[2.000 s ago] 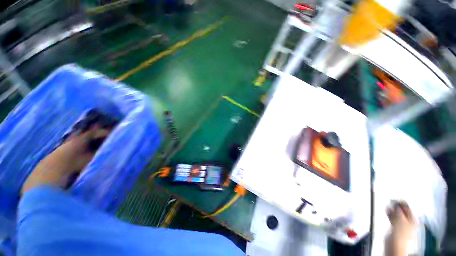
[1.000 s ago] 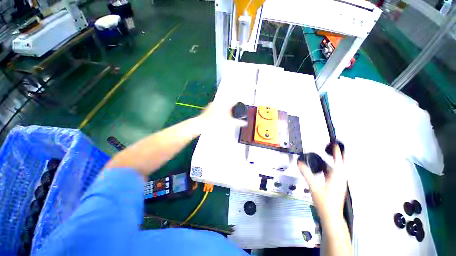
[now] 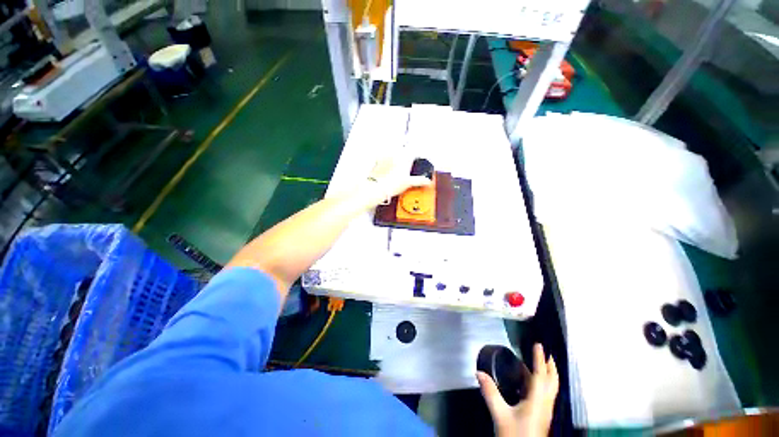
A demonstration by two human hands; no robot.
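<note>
My left hand (image 3: 395,181) holds a round black housing (image 3: 422,169) at the far seat of the orange holding jig (image 3: 417,205), which stands on a dark brown plate on the white bench machine (image 3: 461,154). The near seat shows no housing. My right hand (image 3: 528,394) holds another black housing (image 3: 502,373) on edge, in front of the machine's front right corner, between thumb and fingers.
A blue crate (image 3: 128,256) with a clear liner is at the left. Several black discs (image 3: 680,313) lie on the white sheet (image 3: 615,282) at the right. A red stop button (image 3: 513,299) is on the machine front. A grey-white plate (image 3: 444,341) lies below it with a black round spot.
My left hand has brought its housing from beside the jig onto its far seat. My right hand has moved down and towards me with its housing. The view has shifted.
</note>
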